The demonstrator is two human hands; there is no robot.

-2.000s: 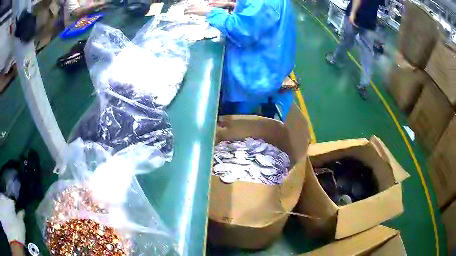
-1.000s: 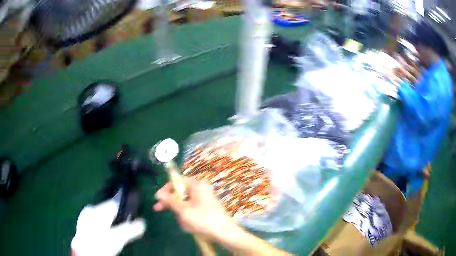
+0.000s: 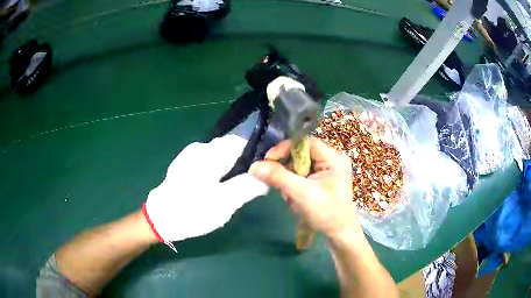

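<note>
A black clip fan point(image 3: 239, 113) lies tilted on the green bench in front of me. My left hand point(image 3: 201, 183), in a white knitted glove with a red cuff, grips its lower part. My bare right hand point(image 3: 317, 186) holds a hammer point(image 3: 296, 110) by its pale wooden handle. The grey head is over the fan's black base and hides part of it; whether they touch cannot be told. My right fingertips are close to the gloved thumb. A clear bag of copper-coloured pieces point(image 3: 372, 163) lies open just right of my right hand.
A pale metal upright point(image 3: 431, 55) stands behind the copper bag. Bags of dark parts point(image 3: 448, 131) and pale parts point(image 3: 489, 125) lie at the right. Other black fan units point(image 3: 186, 20) are along the far side. A carton of flat pale pieces point(image 3: 439, 276) and blue clothing point(image 3: 506, 218) show lower right.
The view has swung back toward the fan. My right hand and hammer have come from beside the copper bag to over the fan's base, close to my gloved left hand.
</note>
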